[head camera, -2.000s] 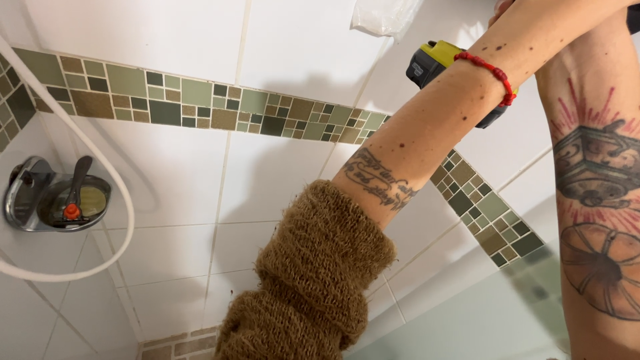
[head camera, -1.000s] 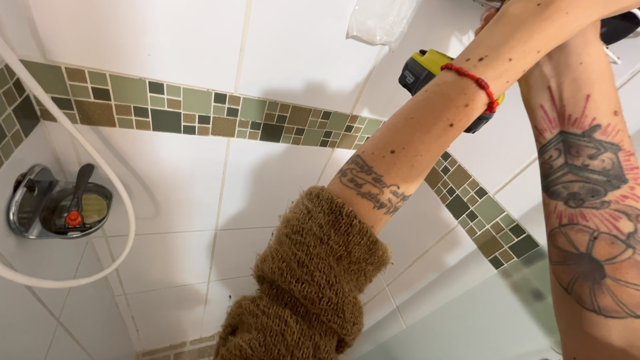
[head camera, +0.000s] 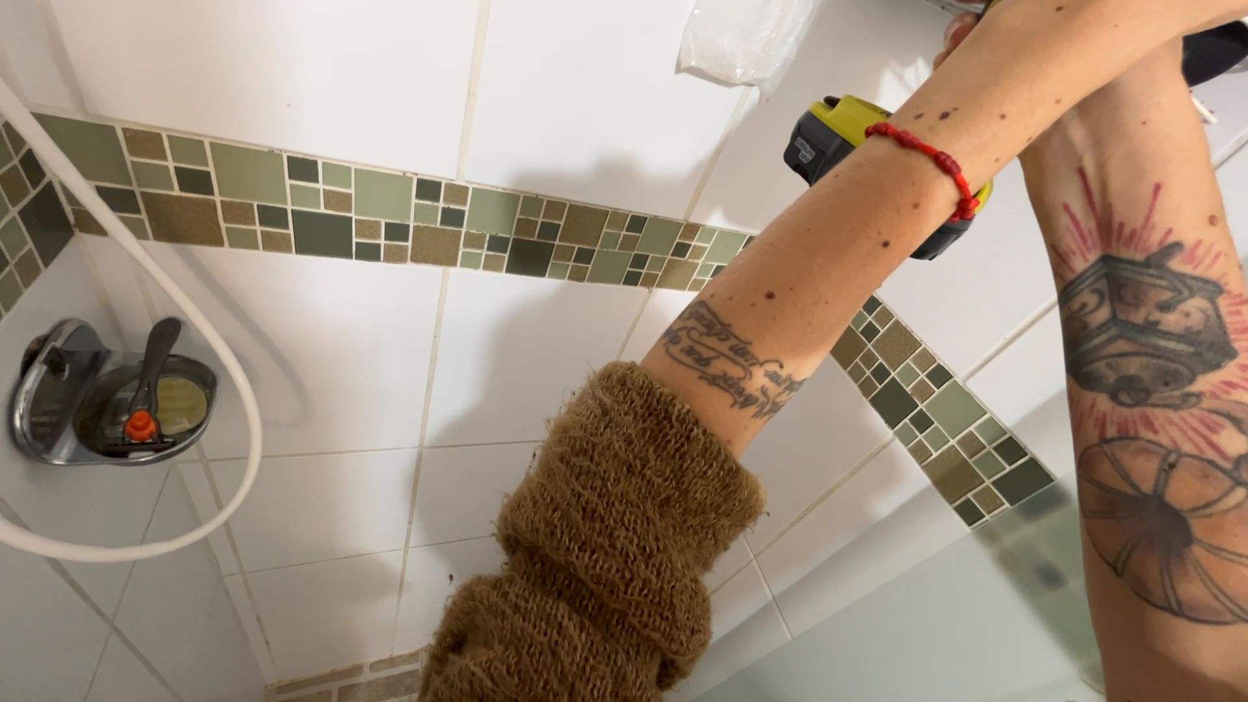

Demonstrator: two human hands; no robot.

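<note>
My left forearm, in a rolled brown knit sleeve, reaches up and right across my right arm; its hand is past the frame's edge. Behind this forearm shows the yellow and black battery base of a cordless power tool (head camera: 829,136), near the white tiled wall. My right forearm, with lantern tattoos, rises at the right and passes behind my left wrist. Some curled fingers of my right hand (head camera: 958,37) show at the top, around the tool's upper part; most of that grip is hidden. The tool's working end cannot be made out.
A clear plastic bag (head camera: 746,39) hangs against the wall at the top. A white shower hose (head camera: 244,409) loops at the left, by a metal soap dish (head camera: 58,439) holding a razor (head camera: 156,366) and soap (head camera: 182,405). A mosaic band (head camera: 361,210) crosses the tiles; a pale translucent panel is lower right.
Both forearms and the power tool have shifted slightly left in view since the first frame. My arms remain crossed.
</note>
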